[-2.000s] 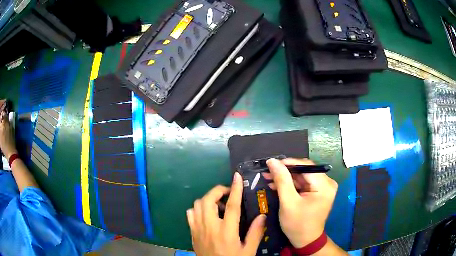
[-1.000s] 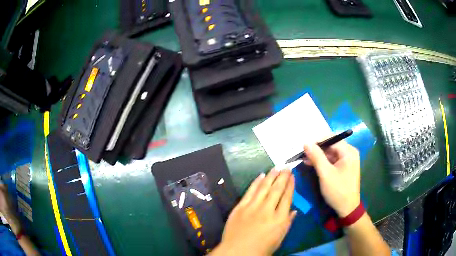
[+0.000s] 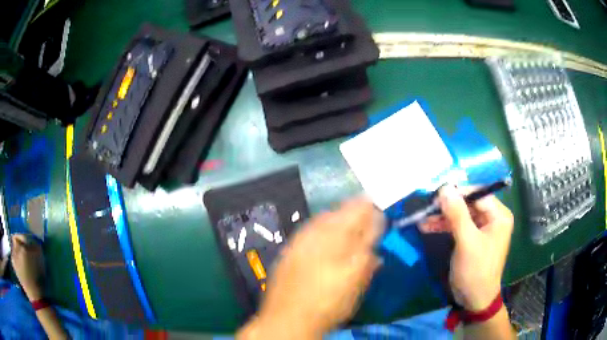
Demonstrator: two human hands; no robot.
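A phone housing (image 3: 255, 240) with an orange piece and two pale slanted pieces lies on a black foam pad (image 3: 219, 191). My left hand (image 3: 319, 262) is blurred and covers the housing's lower right part; I cannot tell if its fingers hold anything. My right hand (image 3: 474, 246) grips dark tweezers (image 3: 480, 191), whose silvery end points left toward my left fingertips. The tweezers are over blue film (image 3: 399, 282), below the white release-paper sheet (image 3: 394, 154). A black strip (image 3: 436, 249) lies left of my right hand.
Stacked foam pads with a housing stand at top centre (image 3: 316, 106) and upper left (image 3: 176, 126). A clear blister tray (image 3: 547, 146) lies at right. Black strips (image 3: 106, 232) lie at left between yellow and blue tape. Another person's hand (image 3: 26, 259) is at the far left edge.
Both hands have left the phone housing area, where they were working two seconds ago, for the strips at right. Since one second ago, my right hand with the tweezers has moved slightly right.
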